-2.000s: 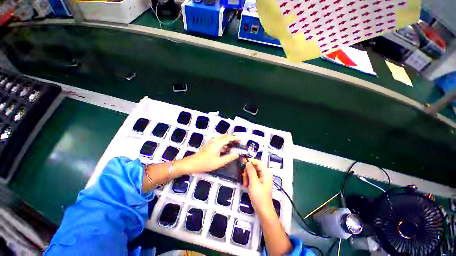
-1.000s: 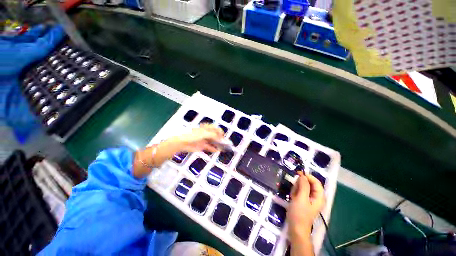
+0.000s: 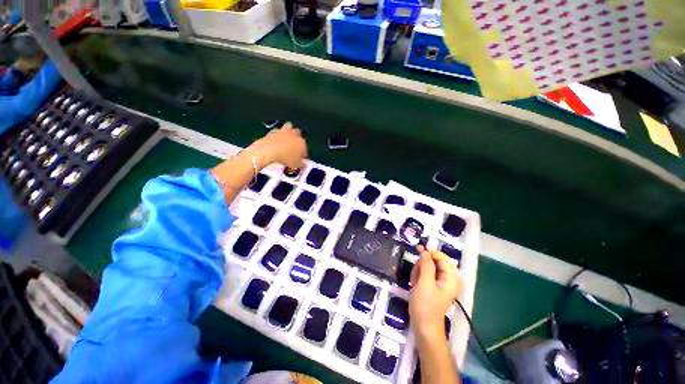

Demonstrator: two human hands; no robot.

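A white blister tray [image 3: 233, 289] holds rows of rounded black watch units [image 3: 351, 339]. A flat black box [image 3: 366, 250] with pale markings lies on the tray. My right hand [image 3: 436, 289] is at its right end, thumb and fingers pinched on a thin dark cable end; the cable [image 3: 467, 319] runs down to the right. A watch unit with a lit round face [image 3: 411, 230] is just beyond those fingertips. My left hand [image 3: 284, 148] is over the tray's far left corner, back of the hand up; its fingertips are hidden, so I cannot tell whether it holds anything.
Single units [image 3: 339, 142] lie on the dark-green conveyor [image 3: 511, 165]. A thick black tray [image 3: 71, 154] of silvery units is at left, with another person's blue sleeve [image 3: 26, 97] over it. A yellow-edged sticker sheet [image 3: 552, 41] hangs upper right. A bottle [image 3: 559, 364] stands lower right.
My left hand has moved away from the black box, to the tray's far left corner. The box lies uncovered on the tray. My right hand stays at its cable end. The camera view has shifted.
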